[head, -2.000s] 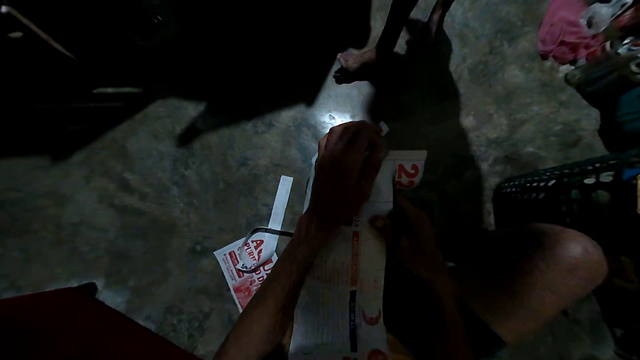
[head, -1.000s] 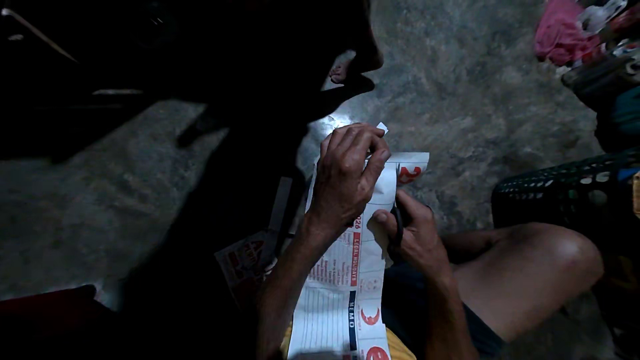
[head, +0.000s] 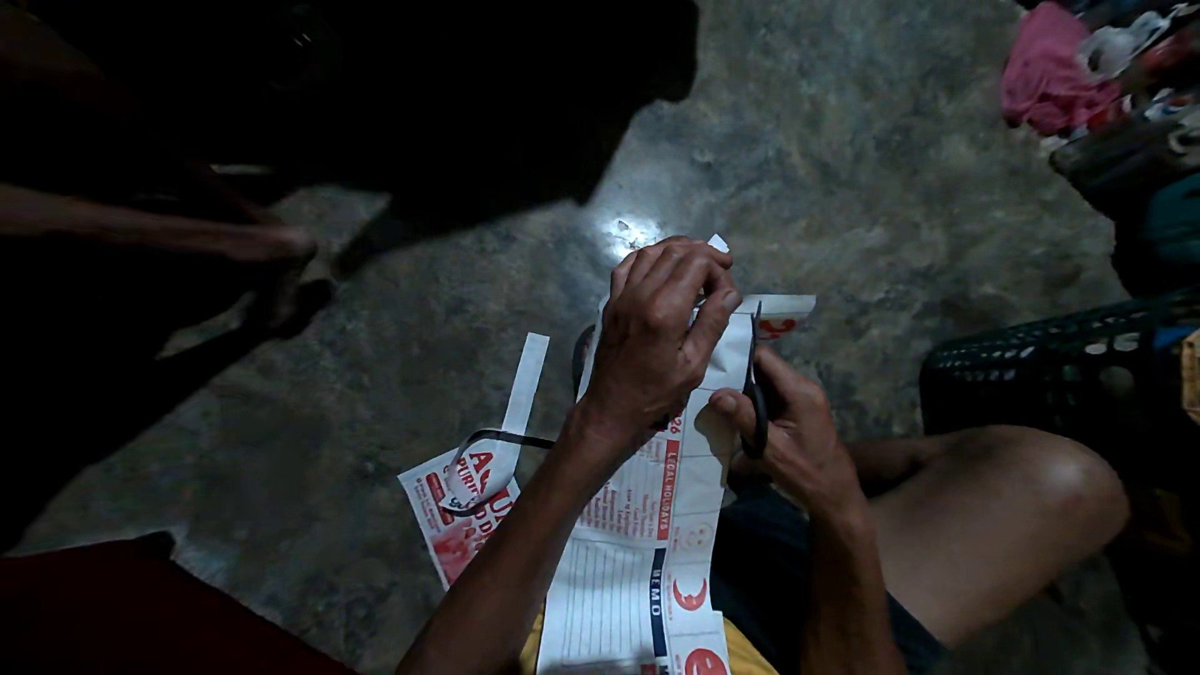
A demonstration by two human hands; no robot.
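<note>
A long printed paper calendar sheet runs down over my lap. My left hand lies across its upper part, fingers curled on the paper. To the right, my right hand holds dark-handled scissors, their blades pointing away from me along the sheet's right side. Beyond the blades a paper strip with a red figure sticks out to the right. On the floor at the left lie a printed paper piece and a narrow white strip, with a dark curved band over them.
My bare knee is at the right, beside a dark perforated plastic basket. A pink plastic bag and other items lie at the upper right. Another person's leg is at the left, and a dark red surface fills the lower left corner.
The other person's legs, at the top centre two seconds ago, are now at the left. The shadow over my hands and the floor papers has lifted. My hands stay about where they were.
</note>
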